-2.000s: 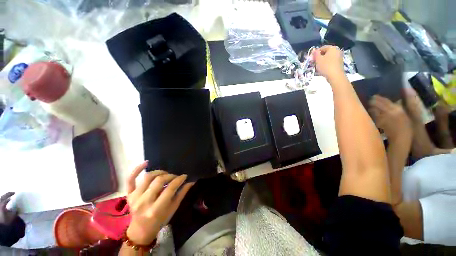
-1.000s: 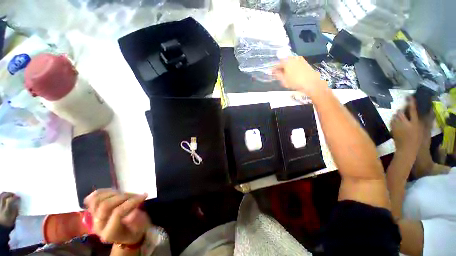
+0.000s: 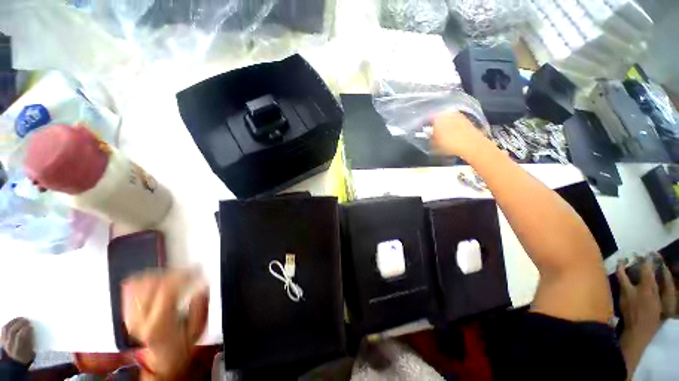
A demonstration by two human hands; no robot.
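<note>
A coiled white cable with a USB plug lies on a flat black box in front of me. To its right stand two black trays, each with a white rounded-square item in its centre; the other white item is similar. My right hand is at a clear plastic bag at the back, a small white thing by its fingertips; its hold is unclear. My left hand is motion-blurred over the lower part of a dark phone.
A large open black box holds a black block. A red-lidded flask stands left. Loose cables and dark boxes lie back right. Another person's hands are at the right edge; another hand is far left.
The white cable, absent two seconds ago, lies on the black box. My right hand moved from the cable pile left to the bag. My left hand left the box for the phone. The view shifted.
</note>
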